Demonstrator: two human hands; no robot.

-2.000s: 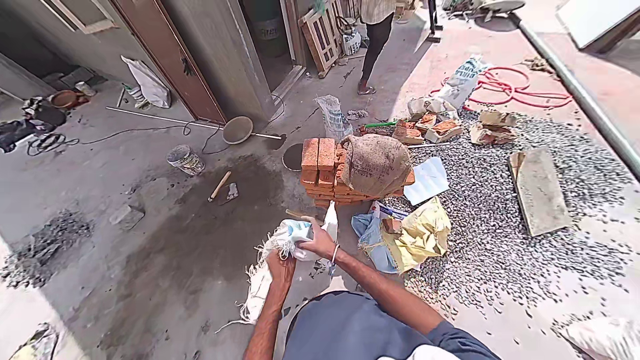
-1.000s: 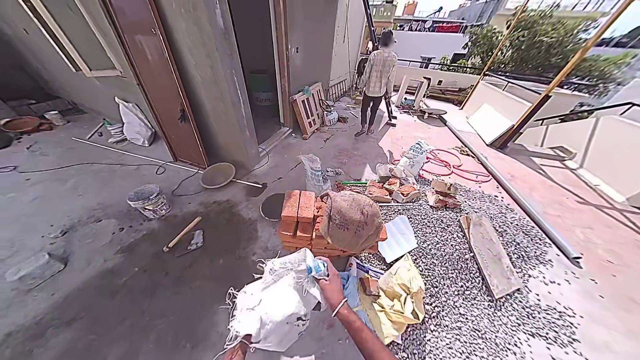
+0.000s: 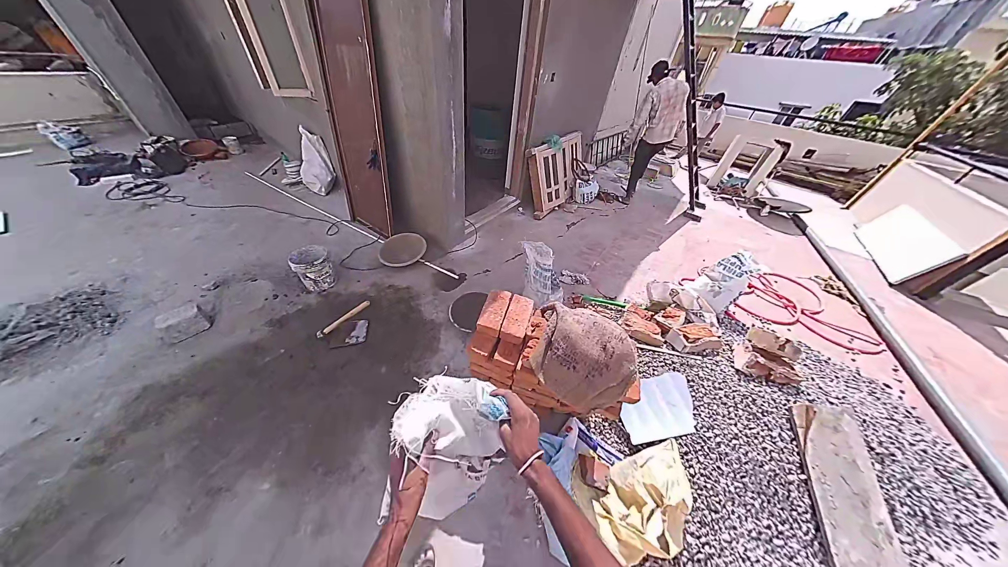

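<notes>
Both of my hands hold a white woven plastic sack (image 3: pixel 457 413) with frayed edges, bunched up in front of me. My left hand (image 3: pixel 413 472) grips its left side, partly covered by the fabric. On the right, my right hand (image 3: pixel 520 429), with a pale band at the wrist, grasps a blue-marked part of the sack. Just beyond stands a stack of red bricks (image 3: pixel 504 331) with a brown jute sack (image 3: pixel 587 358) draped over it. A crumpled yellow sack (image 3: pixel 646 500) and a brick piece (image 3: pixel 593 471) lie to the right of my right hand.
Gravel (image 3: pixel 724 449) covers the floor at right, with a long slab (image 3: pixel 846 480) on it. A stained bucket (image 3: pixel 312 269), a wooden-handled tool (image 3: pixel 343 319) and a round pan (image 3: pixel 402 250) are at left. Beyond are a red hose (image 3: pixel 795 311), a metal pipe (image 3: pixel 898 346) and a walking person (image 3: pixel 657 118).
The sack, spread wide to the left one second ago, is now gathered between my hands. The person in the background has moved toward the wall. The view has tilted up since two seconds ago.
</notes>
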